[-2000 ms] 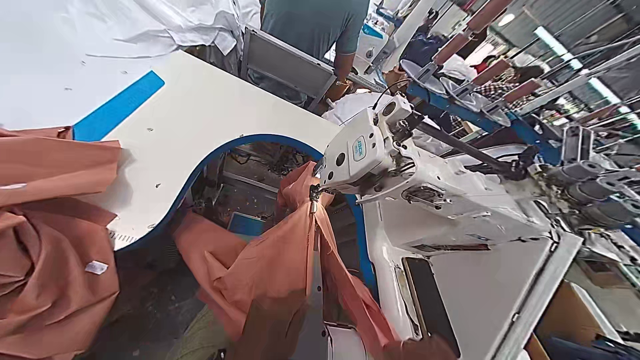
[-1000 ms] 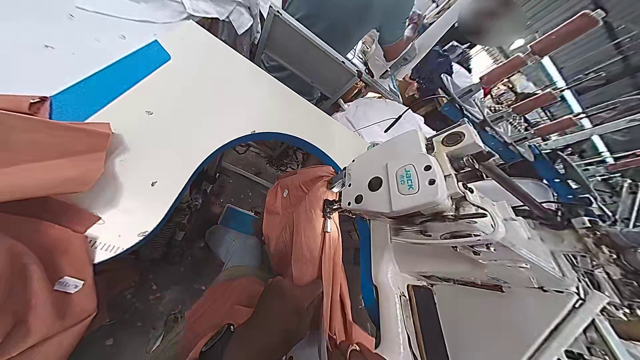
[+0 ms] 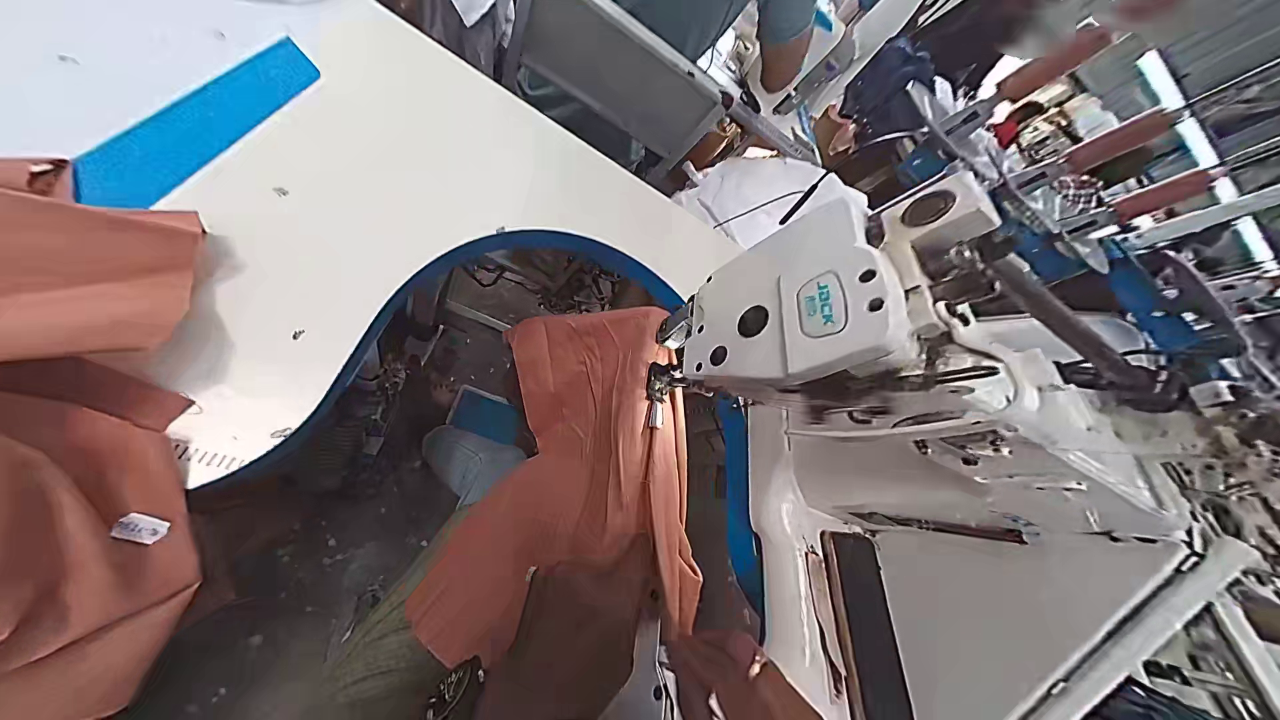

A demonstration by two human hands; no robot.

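A panel of orange-brown cloth runs from the needle area of a white Jack sewing machine down toward me. Its upper edge lies by the metal presser parts. My left hand, blurred, rests on the lower part of the cloth; its fingertips do not show clearly. A dark wristwatch is beside it. My right hand is at the bottom, close to the cloth's lower right edge, fingers bent; its grip cannot be made out.
A white table with a blue-edged curved cutout spans the left and top. More orange-brown cloth with a small tag hangs at left. White cloth lies behind the machine. Another person's arm and thread cones are beyond.
Two seconds ago the cloth spread wide to the left below the machine; now its upper part hangs as a fuller, straighter panel beside the needle area. The view has shifted, and the machine appears nearer.
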